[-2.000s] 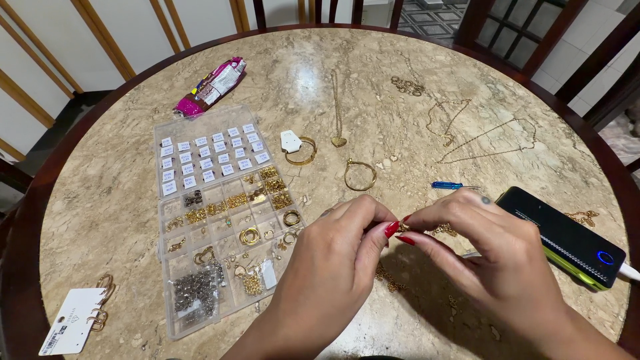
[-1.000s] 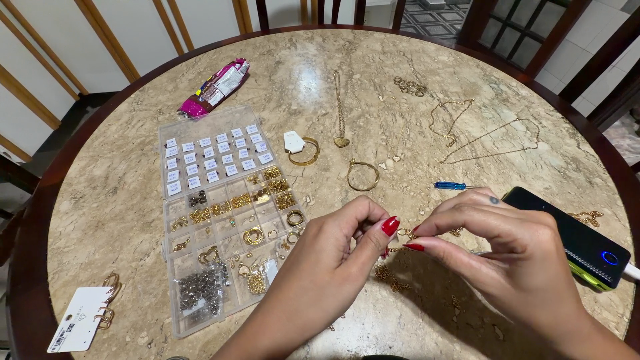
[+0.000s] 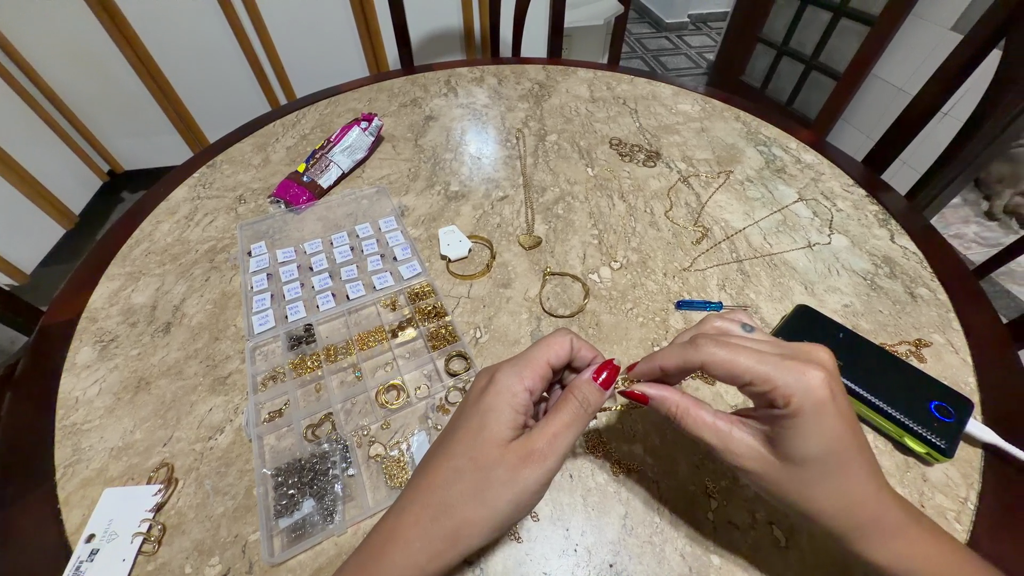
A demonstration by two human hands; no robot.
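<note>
Thumb and fingertips of my left hand [image 3: 552, 400] and my right hand [image 3: 736, 384] pinch a small gold-coloured jewellery piece [image 3: 626, 384] between them; its exact kind is partly hidden by the fingers. A gold chain [image 3: 610, 456] lies just below the fingertips. Left of my hands sits a clear plastic compartment box [image 3: 260, 448] with gold rings, beads and small findings, its lid bearing rows of written tags. Beyond my hands lie a gold bangle [image 3: 564, 314], a tagged gold bracelet [image 3: 470, 276] and a necklace with a heart pendant [image 3: 529, 240].
On the round stone table [image 3: 448, 120] are a blue-handled screwdriver [image 3: 700, 306], a black power bank [image 3: 872, 376] with a white cable, thin gold chains [image 3: 760, 232], a group of rings [image 3: 634, 152], a pink wrapper [image 3: 328, 164] and a white earring card [image 3: 112, 528].
Both hands stay together at nearly the same spot. Their fingertips, slightly apart one second ago, are now close together around the small piece.
</note>
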